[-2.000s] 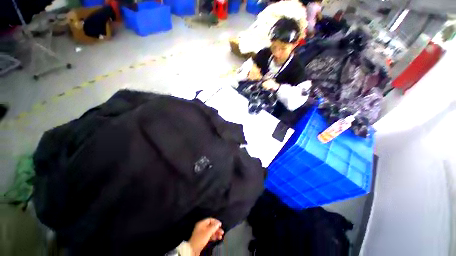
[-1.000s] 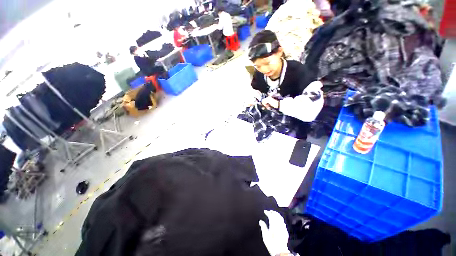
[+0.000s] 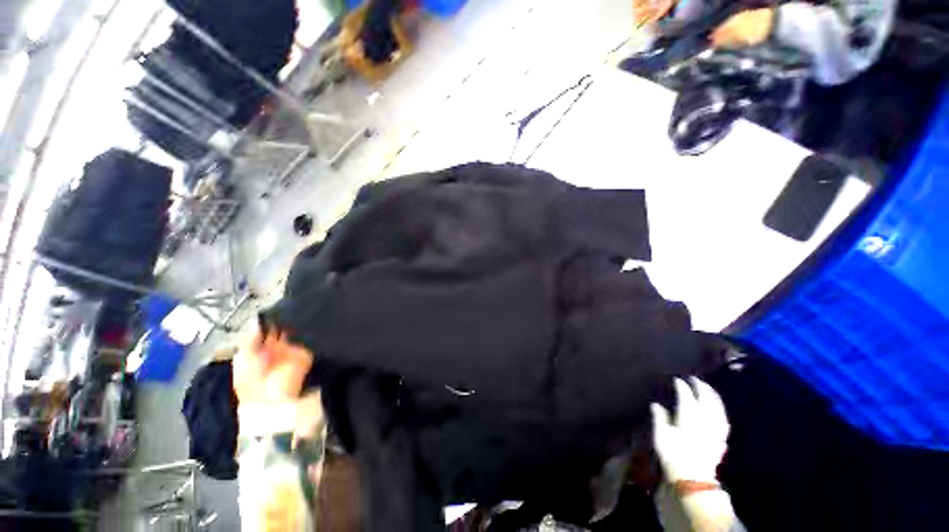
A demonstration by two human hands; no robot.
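Observation:
A black jacket (image 3: 468, 322) lies in a soft heap on the near part of the white table. A short pale curved thread or line shows on its lower middle. My left hand (image 3: 273, 364), bare and blurred, is at the jacket's left edge, with its fingers closed on the black cloth. My right hand (image 3: 692, 426), in a white glove, is at the jacket's lower right edge. Its fingers lie against the cloth, partly spread. Whether they pinch the cloth or a tool cannot be told.
The white tabletop (image 3: 718, 239) holds a dark phone (image 3: 804, 197) and a thin black hanger (image 3: 552, 114). A seated person's hand (image 3: 743, 28) and dark checked cloth (image 3: 718, 99) are at the top right. A blue crate (image 3: 895, 322) stands right. Garment racks (image 3: 297, 156) stand left.
The view has turned down and left. My left hand has come into view at the jacket's left edge. The jacket lies flatter and has been shifted. My gloved right hand remains at its right side.

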